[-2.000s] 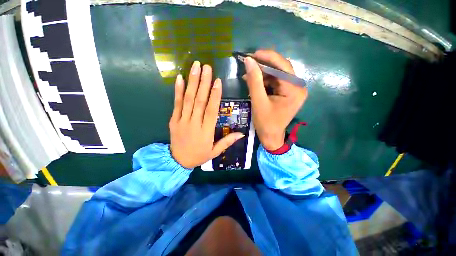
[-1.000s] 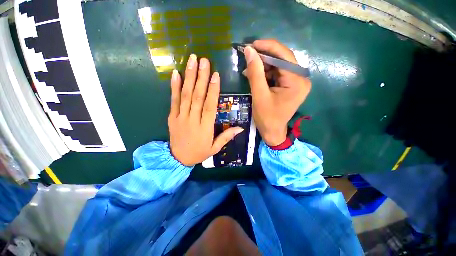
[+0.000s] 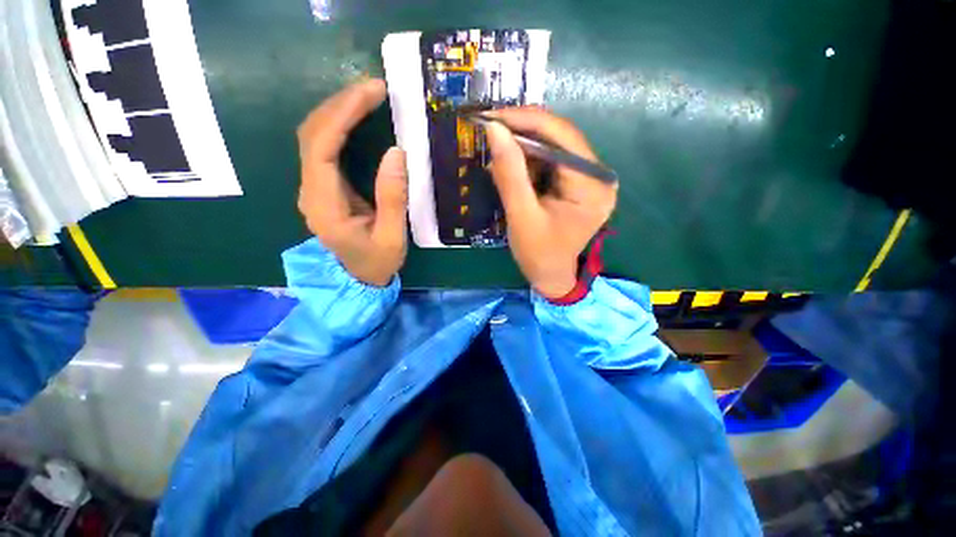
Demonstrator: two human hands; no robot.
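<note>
An open phone (image 3: 453, 189) lies lengthwise on a white phone tray (image 3: 411, 147) on the green bench, its blue, silver and gold board parts at the far end. My right hand (image 3: 550, 199) holds dark tweezers (image 3: 556, 153); their tip is over the phone just below the board, near the orange-gold flex cable (image 3: 468, 136). Whether the tip grips anything is too small to tell. My left hand (image 3: 351, 184) is curved at the tray's left edge, thumb and fingers apart, the fingertips touching or very near the tray.
A white liner sheet (image 3: 215, 136) with black stepped pieces lies at the left, beside a thick stack of liner sheets (image 3: 79, 136). A dark mass is at the right. Blue crates (image 3: 781, 393) and cardboard are below the bench.
The view has shifted; the yellow tape grid is out of sight. My left hand has come off the phone to the tray's left side. The tweezers have moved from the tape grid to over the phone.
</note>
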